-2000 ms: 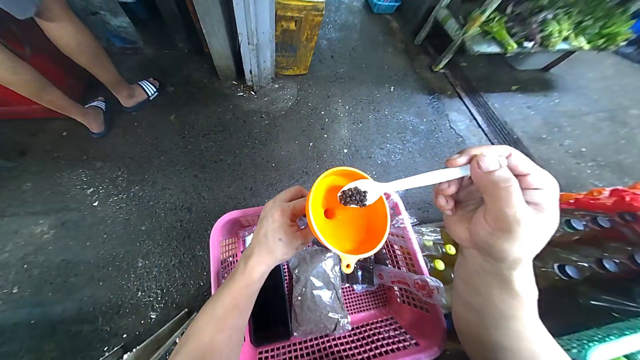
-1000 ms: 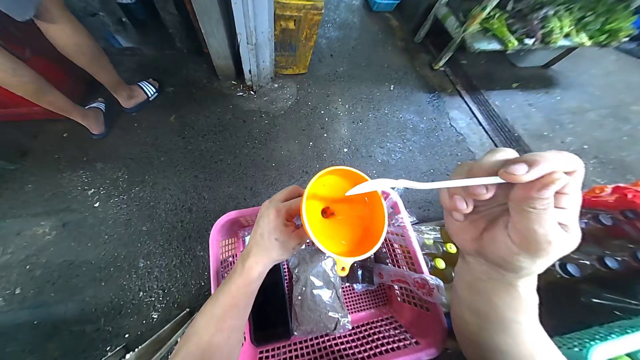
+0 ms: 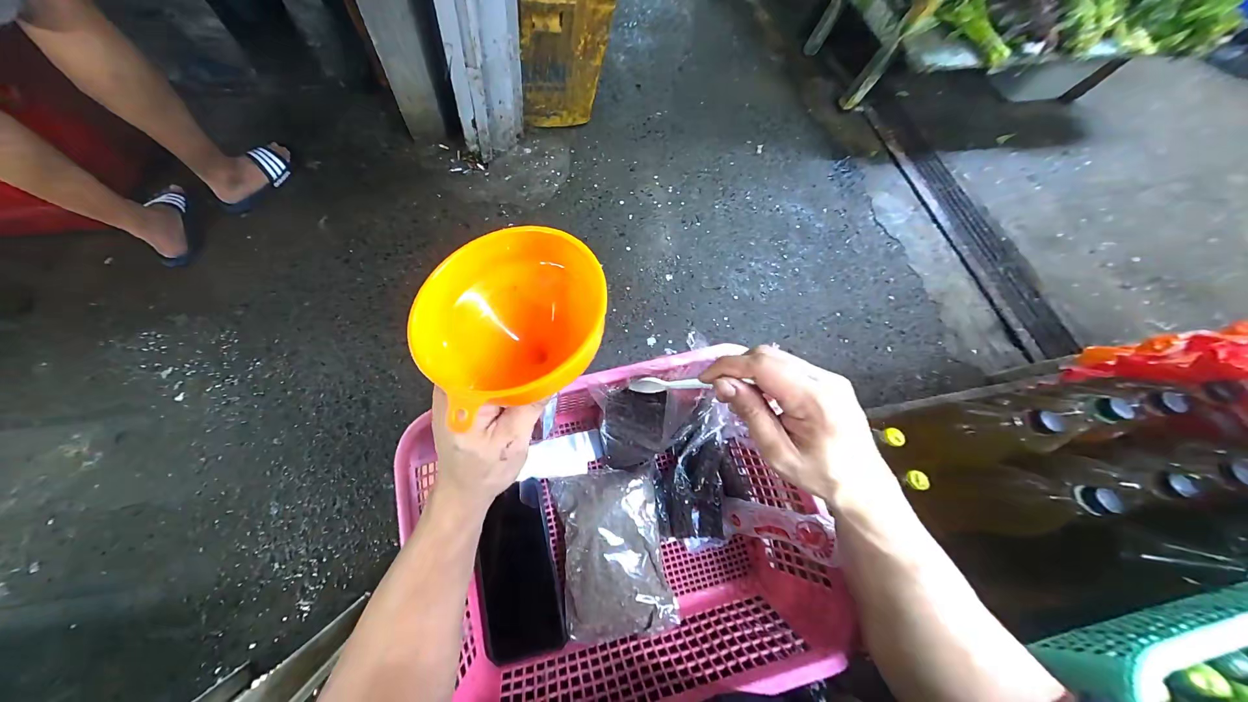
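My left hand [image 3: 483,444] holds an orange plastic funnel [image 3: 512,312] tilted, its wide mouth facing me, over the left rim of a pink plastic basket [image 3: 721,653]. In my right hand [image 3: 795,419] is a white plastic spoon [image 3: 651,385], its bowl low over a small clear bag of dark grains [image 3: 634,424] at the basket's far side. Whether the spoon touches the bag, I cannot tell. Beside it lies another bag of dark contents [image 3: 697,487]. Nearer to me are a clear bag of grey-brown powder [image 3: 614,556] and a black phone-like object [image 3: 522,575].
Bottles with dark caps [image 3: 1102,500] and yellow caps [image 3: 916,480] stand to the right, near a green basket [image 3: 1141,634]. A person's sandalled feet [image 3: 249,175] are at the upper left. Further off are a yellow crate [image 3: 565,63] and a stand of leafy greens [image 3: 1092,29].
Dark grains on the spoon's bowl two seconds ago were gone from it a second later. My right hand has brought the spoon from over the funnel down to the bags. The funnel has moved up and left.
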